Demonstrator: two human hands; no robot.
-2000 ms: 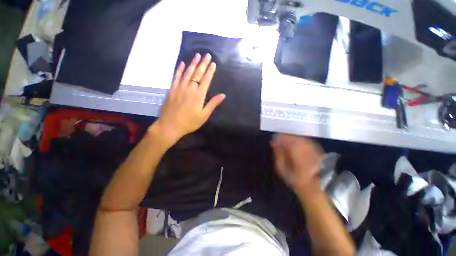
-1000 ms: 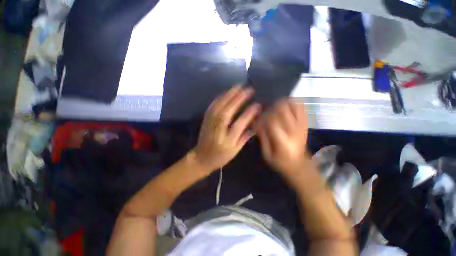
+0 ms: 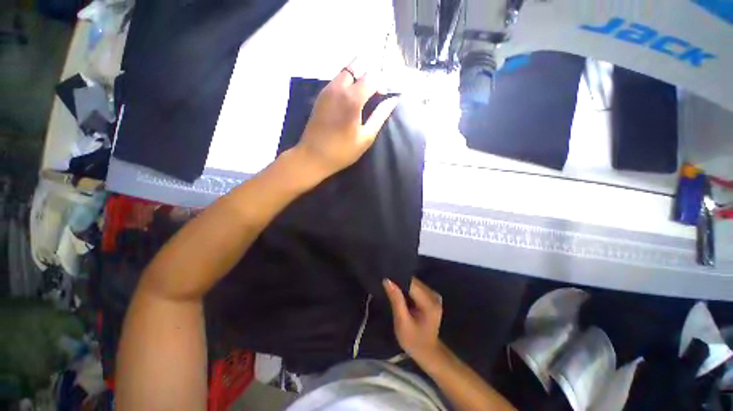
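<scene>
A black cloth piece runs from beside the needle area over the table's front edge onto the lap. My left hand lies on its upper end, left of the presser foot and bright lamp glare; the thumb and fingers press on the cloth, and the fingertips are washed out by glare. My right hand pinches the cloth's right edge below the table edge. The sewing machine stands above with blue "JACK" lettering.
Long black panels lie at the left. A black stack and a narrower one lie right of the needle. A blue item and a dark tool lie farther right. A red basket and silvery curved pieces sit below.
My left hand has moved up toward the needle area. My right hand has moved down from the table edge, now holding the cloth's edge. The cloth is drawn into folds and the view has shifted.
</scene>
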